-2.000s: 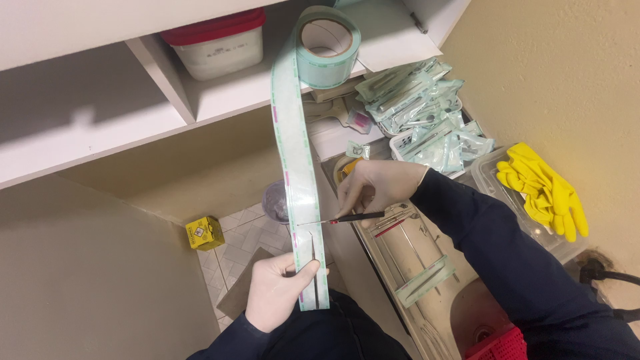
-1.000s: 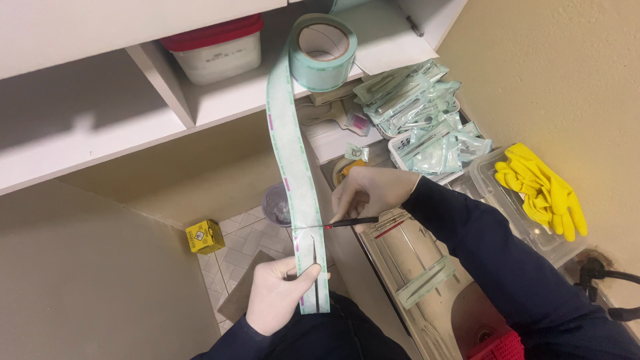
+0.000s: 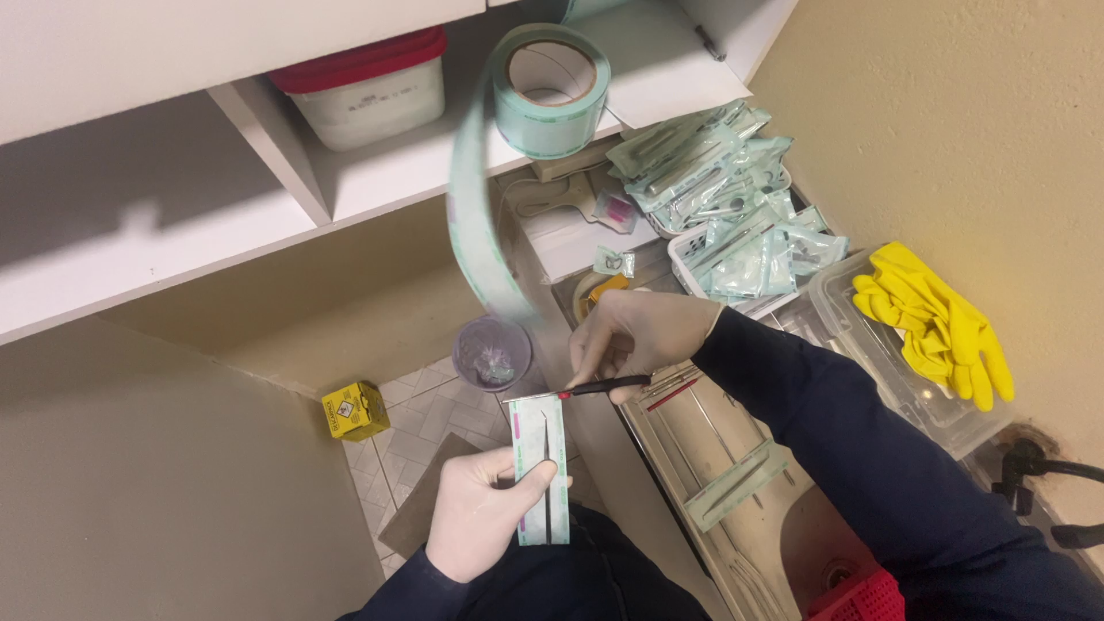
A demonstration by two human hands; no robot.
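My gloved left hand [image 3: 483, 509] pinches a short piece of sterilization pouch [image 3: 532, 457] with a slim, pointed metal instrument [image 3: 547, 448] inside. At the pouch's top edge is a pair of scissors [image 3: 604, 385] with dark handles, held in my gloved right hand [image 3: 638, 336]. A blurred strip of pouch material [image 3: 479, 224] hangs from the roll [image 3: 550, 121] on the shelf edge, its lower end apart from the held piece. Another pouched instrument [image 3: 737, 483] lies across the sink counter, near several loose metal instruments [image 3: 681, 440].
White baskets [image 3: 690, 276] heaped with pouched instruments stand at the right, beside a clear plastic box [image 3: 949, 423] with yellow rubber gloves [image 3: 940, 319]. A red-lidded tub [image 3: 371, 95] is on the shelf [image 3: 172, 259]. Below are a bin [image 3: 492, 354] and a yellow box [image 3: 355, 410]. A red basket [image 3: 862, 599] sits in the sink.
The pouch piece in my left hand has come apart from the long strip, which was joined to it in the earlier frames. The strip now swings free, bowed to the left.
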